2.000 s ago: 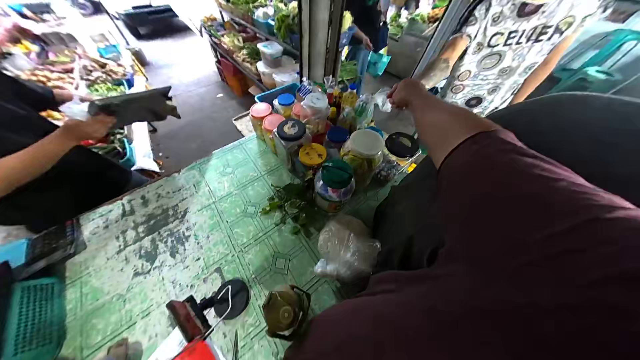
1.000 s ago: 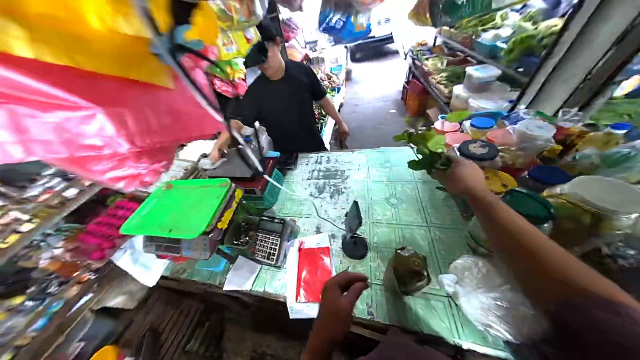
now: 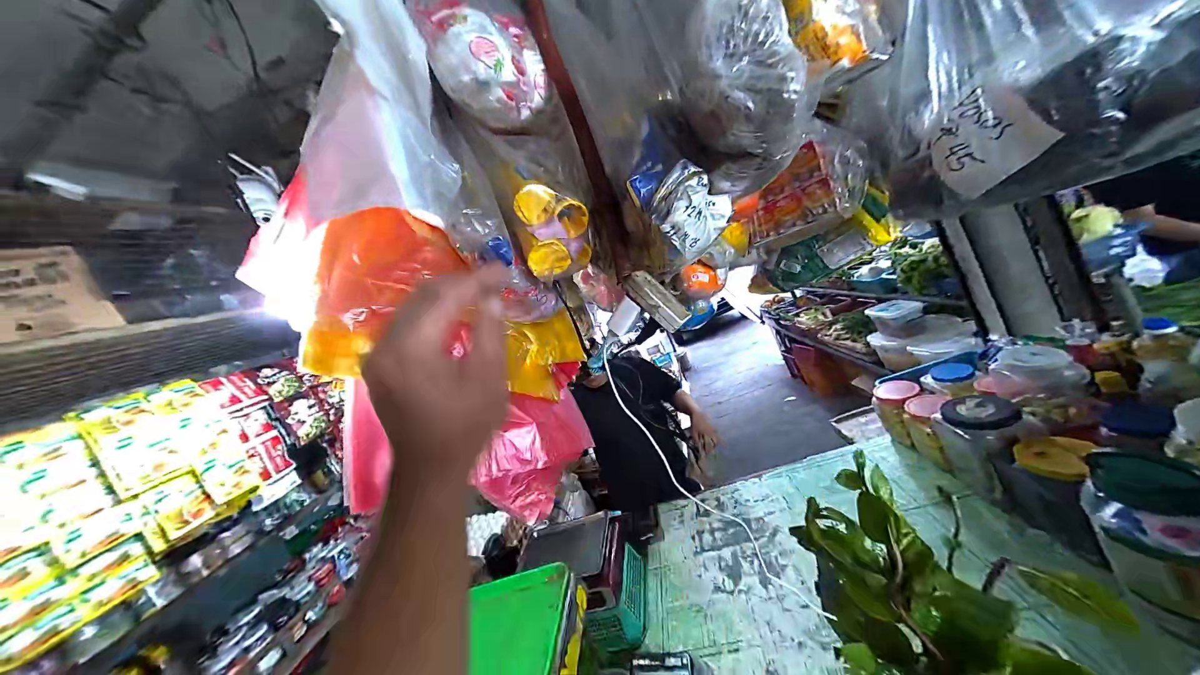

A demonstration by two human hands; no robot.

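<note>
My left hand (image 3: 441, 366) is raised and motion-blurred in front of hanging orange plastic bags (image 3: 375, 272) and yellow ones (image 3: 544, 356). Its fingers look bent; whether they touch or grip a bag cannot be made out. Pink plastic bags (image 3: 530, 450) hang lower, beside the wrist. At the lower right, a bunch of leafy green sprigs (image 3: 891, 572) shows large over the green patterned counter (image 3: 722, 562). My right hand is not visible, so whether it holds the sprigs is hidden.
A green tray on a scale (image 3: 520, 619) stands below the bags. Lidded jars (image 3: 975, 441) crowd the counter's right side. A white cable (image 3: 656, 450) runs down across it. Goods in clear bags (image 3: 750, 84) hang overhead. A person in black (image 3: 628, 431) stands beyond the counter.
My left hand, low over the counter a second ago, is now up by the hanging bags. My right hand, which held the sprigs then, has left the view. The view has swung up and left.
</note>
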